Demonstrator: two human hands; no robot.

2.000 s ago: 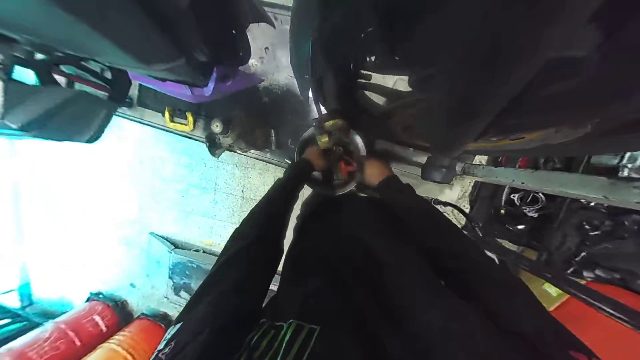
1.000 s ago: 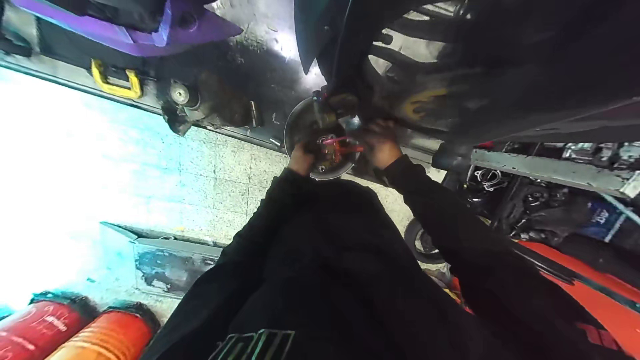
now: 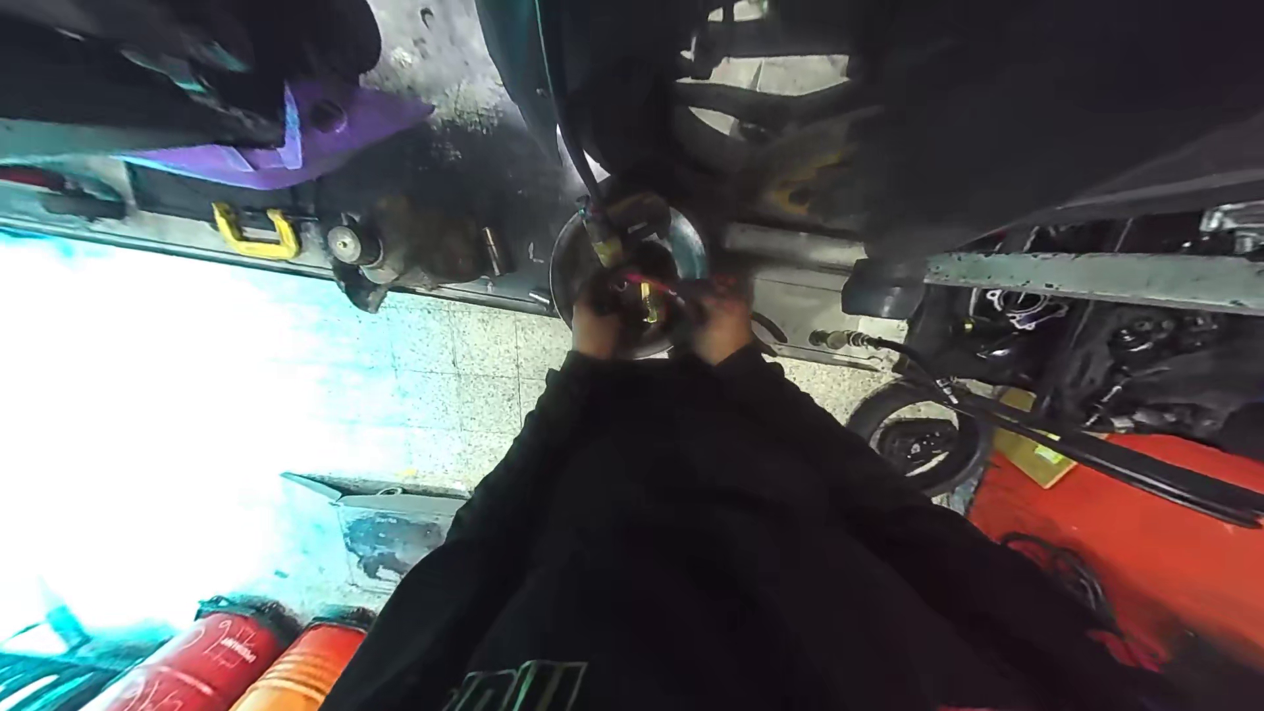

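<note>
A round, shiny metal disc-like part (image 3: 564, 262), perhaps a drum or pan, sits at the centre of the head view, at the edge of a grey metal surface. At its lower left is my left hand (image 3: 596, 321); my right hand (image 3: 726, 321) is at its lower right. Between them a red-handled tool (image 3: 647, 283) crosses the part, with a small yellow piece (image 3: 649, 302) beside it. A dark cable or hose (image 3: 577, 148) comes down from above to a yellowish fitting (image 3: 607, 249). Blur and shadow hide my fingers, so what each one grips is unclear.
A yellow clamp-like tool (image 3: 259, 233) and a round metal part (image 3: 354, 244) lie along the left of the surface. A purple panel (image 3: 286, 138) is above them. To the right are a tyre (image 3: 973, 449) and a grey metal bar (image 3: 1096, 278). Red drums (image 3: 202, 662) stand lower left.
The view has shifted between frames. Both hands stay at the round part, and the dark cable now shows running down to it.
</note>
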